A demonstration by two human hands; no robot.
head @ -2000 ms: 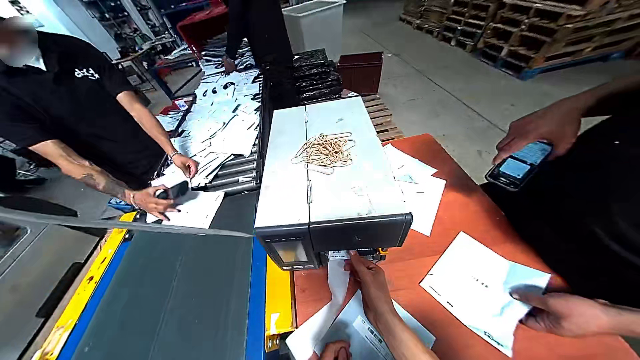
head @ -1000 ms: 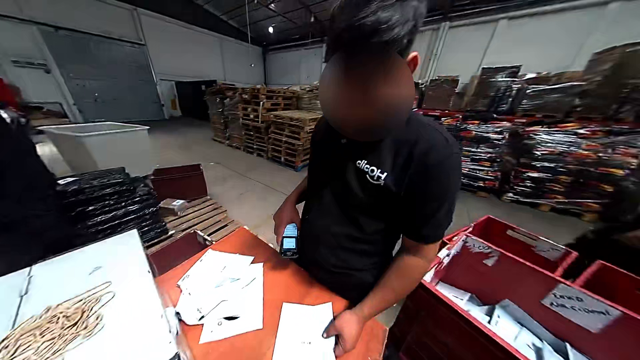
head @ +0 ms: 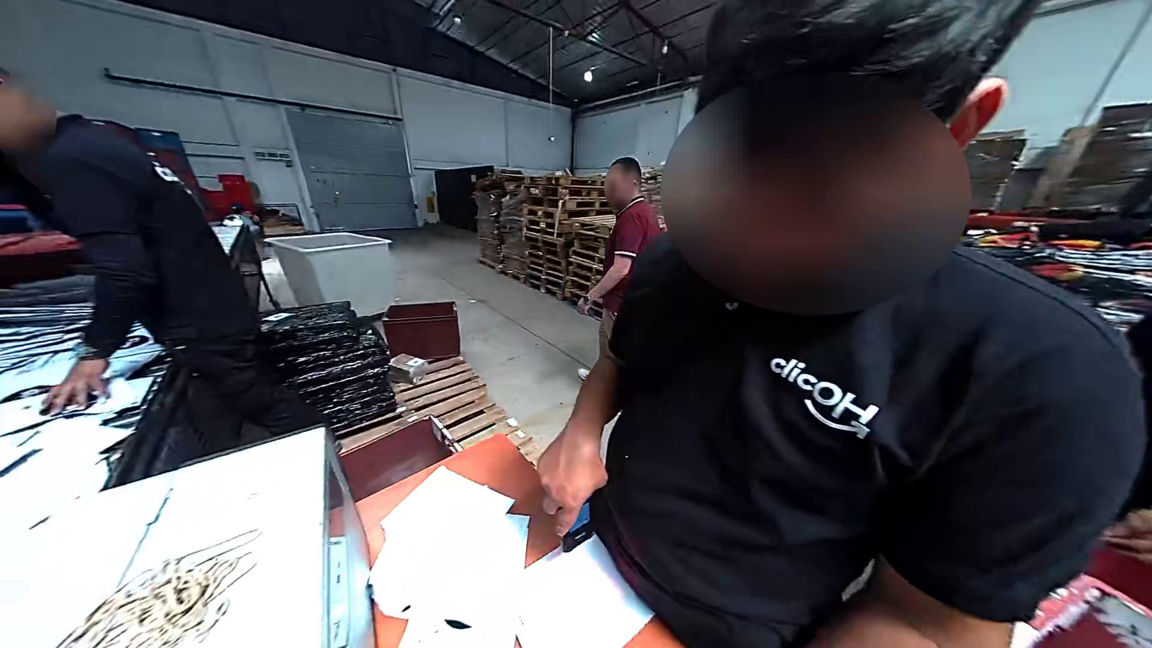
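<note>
Neither of my hands shows in the head view, so what they hold is hidden. The label printer's pale top (head: 261, 486) fills the lower left, with a pile of rubber bands (head: 171, 598) on it. Beside it, white papers (head: 450, 549) lie on an orange tabletop (head: 504, 459). A co-worker in a black shirt stands close at the right, one hand (head: 572, 472) on a dark handheld device (head: 579, 529) above another white sheet (head: 580, 598).
Another co-worker (head: 153, 243) leans over white packages (head: 54, 441) at the left. Behind are black wrapped bundles (head: 324, 364), a wooden pallet (head: 463, 400), dark red crates (head: 421, 330), a pale bin (head: 333, 270), stacked pallets (head: 562, 225) and a person in a maroon shirt (head: 625, 247).
The view has swung up and to the right from the printer. My hands, at the printer's label strip two seconds ago, are out of view. The co-worker's handheld device is lower, over a sheet.
</note>
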